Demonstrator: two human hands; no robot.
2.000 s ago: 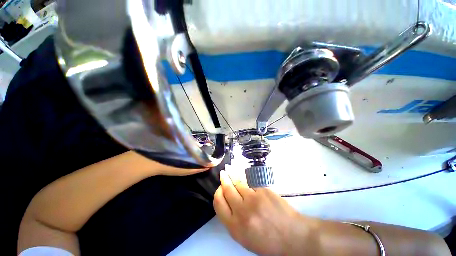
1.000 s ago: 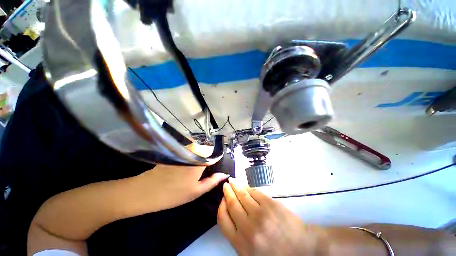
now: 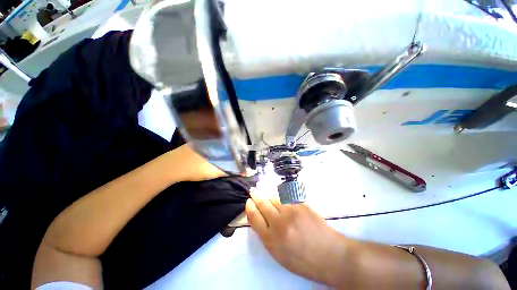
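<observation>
The black garment point(image 3: 170, 226) lies over the left of the machine bed and runs in gathered folds to the needle area. My left hand point(image 3: 198, 164) lies on it, its fingers hidden behind the shiny curved metal guard point(image 3: 198, 107). My right hand point(image 3: 289, 229) is just right of the garment's narrow end, fingertips pressed together at its edge beside the bright needle area. The white sewing machine point(image 3: 363, 34) has a ribbed grey knob point(image 3: 292, 191) just above my right fingers. Glare and the guard hide the needle and presser foot.
Red and silver thread snips point(image 3: 388, 167) lie on the machine right of the needle. A grey round tension cap point(image 3: 330, 122) sticks out above. A dark cord or seam line point(image 3: 397, 209) crosses the white surface at right. Another white worktable point(image 3: 73, 34) shows at upper left.
The view has shifted, and the guard appears farther right. The garment is now drawn into gathered folds toward my right fingertips. My left fingers, visible one second ago, are now behind the guard.
</observation>
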